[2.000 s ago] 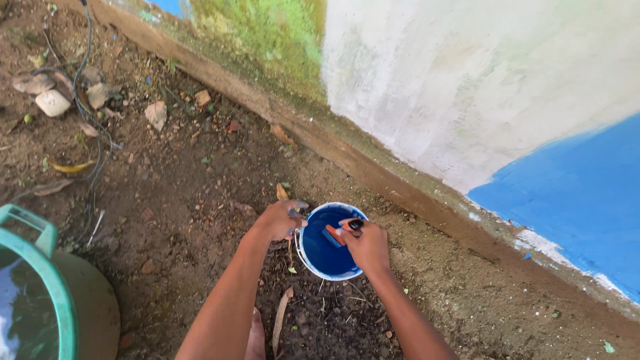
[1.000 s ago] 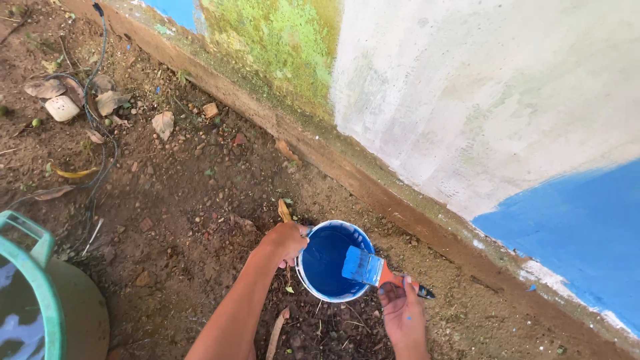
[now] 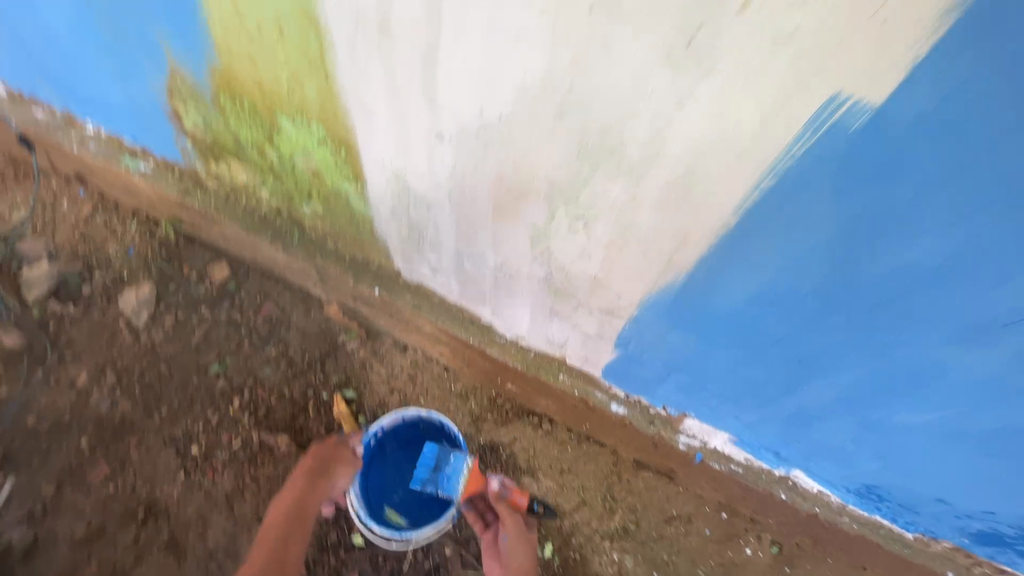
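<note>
A white plastic bucket (image 3: 404,538) of blue paint stands on the soil at the lower middle. My left hand (image 3: 332,472) grips its rim on the left side. In my right hand (image 3: 504,520) is a flat paintbrush (image 3: 474,482) with an orange handle and a black tip, held over the bucket's right part. Its bristles (image 3: 440,470) are coated in blue and point left above the paint. The wall beyond has a bare whitish part (image 3: 528,176), a blue painted part (image 3: 840,320) on the right and a green mossy strip (image 3: 296,156) on the left.
A low ledge (image 3: 448,336) runs diagonally along the foot of the wall. Stones (image 3: 138,302) and a dark cable (image 3: 34,172) lie on the soil at the left. A dry yellow leaf (image 3: 344,412) is just behind the bucket.
The brush was down inside the bucket two seconds ago and has since come up, its blue bristles now showing. The view has tilted up towards the wall, and the green tub is out of view.
</note>
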